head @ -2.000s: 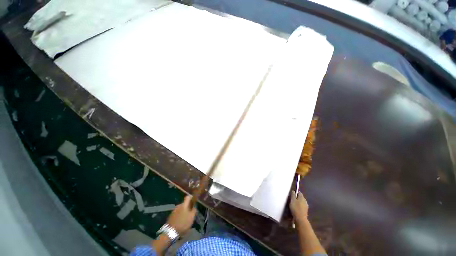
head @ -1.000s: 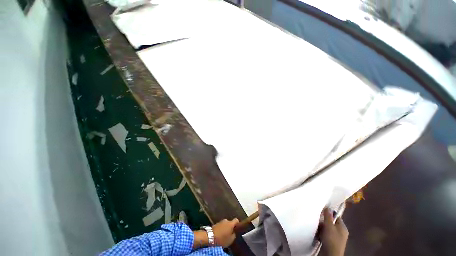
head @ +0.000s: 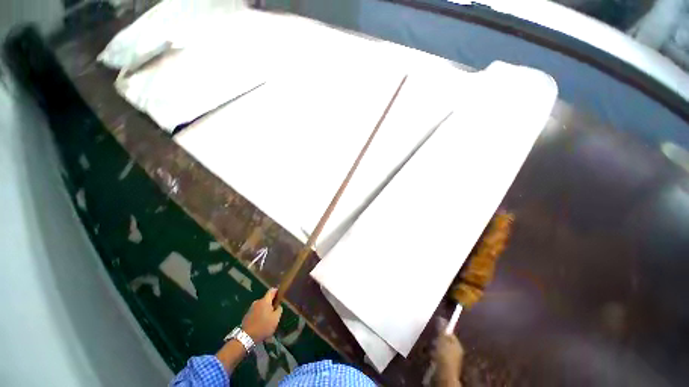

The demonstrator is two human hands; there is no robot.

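My left hand is closed around the near end of a wooden yardstick. The yardstick reaches out over the white sheet, its far part lying across it. The near end of the sheet is folded over into a wide flap, with corners hanging toward me. My right hand, somewhat blurred, holds the pale stick of a feather duster. The duster's orange-brown head is on the brown table, just right of the folded flap.
The dark brown table extends to the right, its near edge running toward the upper left. Scraps litter the green floor at left. A blue-grey cloth lies beyond the table. A crumpled white bundle lies at the far left end.
The flap that my right hand held lies folded on the sheet, and that hand has moved away from it. The yardstick and duster, mostly covered a second ago, show again.
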